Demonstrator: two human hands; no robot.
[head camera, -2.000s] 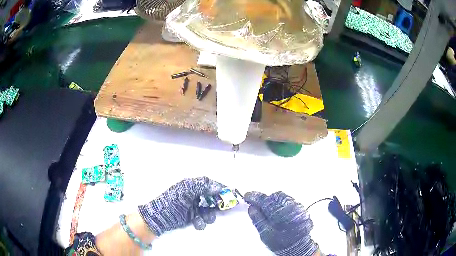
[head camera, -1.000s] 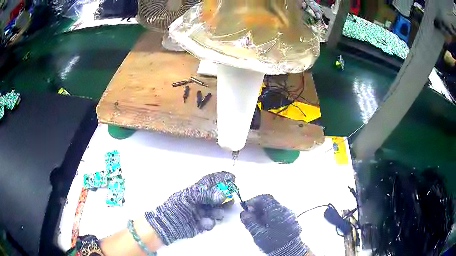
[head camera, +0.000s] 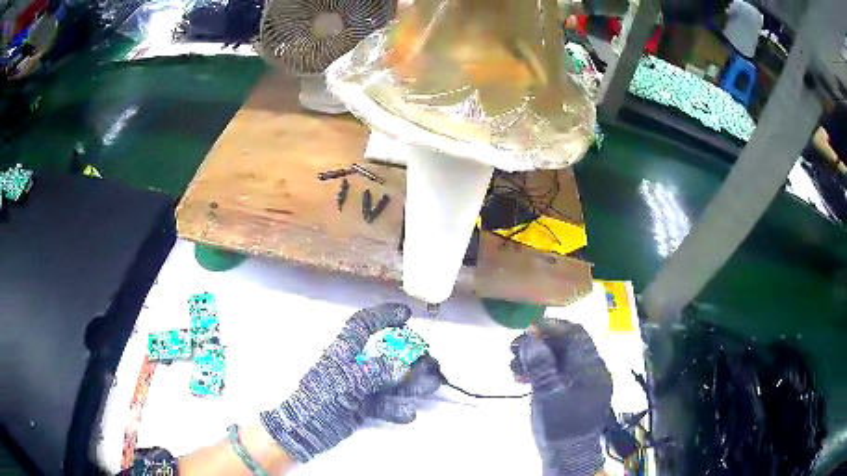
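Observation:
My left hand (head camera: 348, 386), in a striped grey-black knit glove, holds a small green-white circuit board (head camera: 399, 345) flat side up between thumb and fingers. A thin black cable (head camera: 483, 396) runs from the board's lower right side to my right hand. My right hand (head camera: 565, 386), in the same kind of glove, is raised at the right with curled fingers, apart from the board. Whether it grips anything is hidden. The small metal tip (head camera: 433, 310) under the white sleeve (head camera: 444, 228) is just above and behind the board, not touching it.
Several boards (head camera: 206, 339) lie at the left of the white surface (head camera: 288, 307). A black panel (head camera: 70, 279) is further left. A wooden platform (head camera: 279, 177) stands behind, with dark rods on top. A black cable bundle (head camera: 620, 437) and cable heap (head camera: 752, 400) are at right, beside a grey post (head camera: 734, 177).
My right hand has moved right and up, away from the board, and the cable now stretches between them. My left hand has turned the board so its green-white side faces up. The view has tilted up slightly.

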